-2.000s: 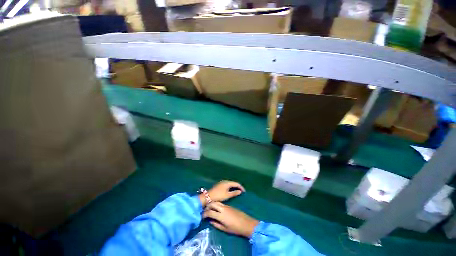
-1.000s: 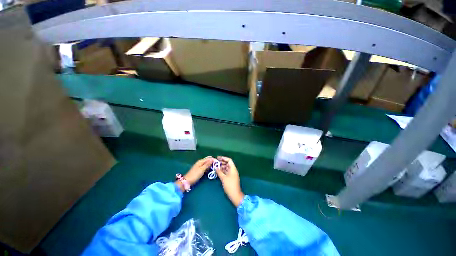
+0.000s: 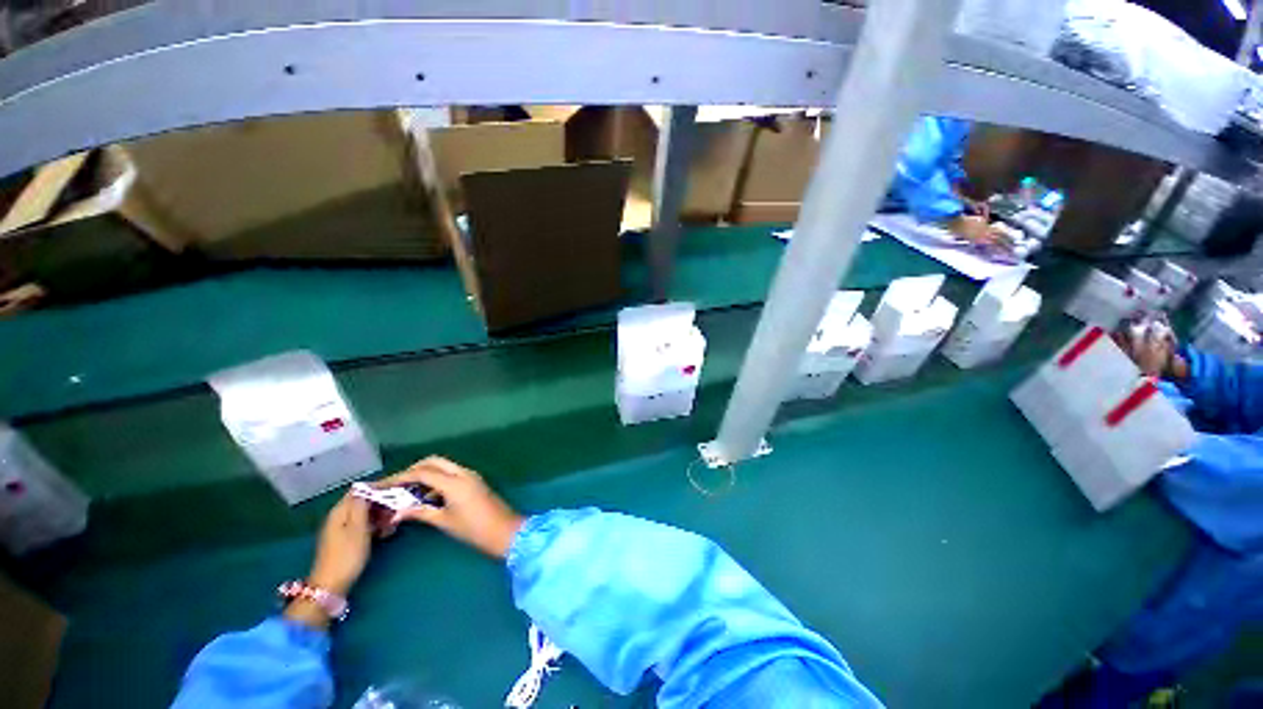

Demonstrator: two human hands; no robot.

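My left hand (image 3: 342, 543), with a band on the wrist, and my right hand (image 3: 464, 510) meet just in front of a white gift box (image 3: 294, 425). Both hold a small coiled white cable (image 3: 389, 496) between the fingertips; part of it is hidden by the fingers. The box stands on the conveyor with its flap up. Another coiled white cable (image 3: 535, 669) lies on the green bench beside my right sleeve. A bit of clear poly bag (image 3: 402, 697) shows at the bottom edge.
More white boxes (image 3: 659, 366) stand along the belt. A slanted metal post (image 3: 827, 236) rises from the bench right of centre. Brown cartons (image 3: 547, 247) stand behind. At right a coworker's blue sleeve (image 3: 1224, 392) is by a larger white box with red stripes (image 3: 1103, 418). Another person's hands work behind.
The view has turned to the right, bringing in the coworkers and the red-striped box. My hands still hold the cable together, now close to a white box. The poly bag is mostly out of view.
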